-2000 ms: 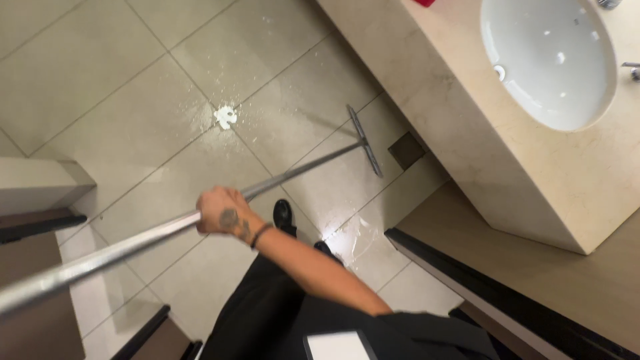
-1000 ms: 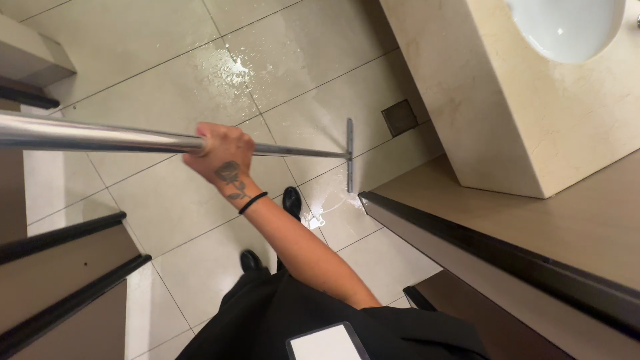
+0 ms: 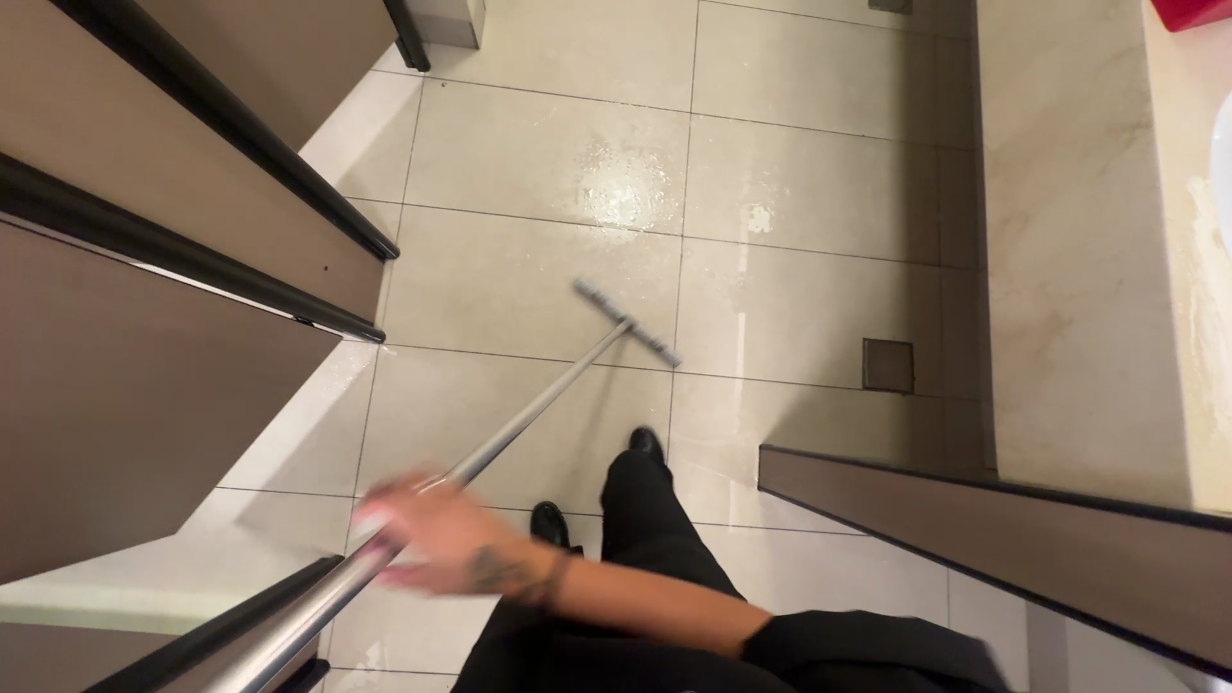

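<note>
My right hand [image 3: 423, 534], blurred, is closed around the metal pole [image 3: 525, 419] of a floor squeegee. The forearm reaches in from the lower right, with a dark band at the wrist. The pole slants from the bottom left up to the narrow squeegee head [image 3: 628, 322], which lies at an angle on the tiled floor [image 3: 500, 279], ahead of my black shoes. Beyond the head, wet spots shine on the tiles, with a small whitish patch [image 3: 759, 218] to their right. My left hand is out of view.
Brown partition panels [image 3: 241, 164] with black edges stand at left, and another panel [image 3: 924, 510] juts in at lower right. A stone washbasin counter [image 3: 1078, 250] runs along the right side. A square floor drain [image 3: 887, 366] lies near it.
The squeegee head has moved left, away from the floor drain, and is now turned at a slant. My right hand has kept its hold on the pole. The view has shifted and turned.
</note>
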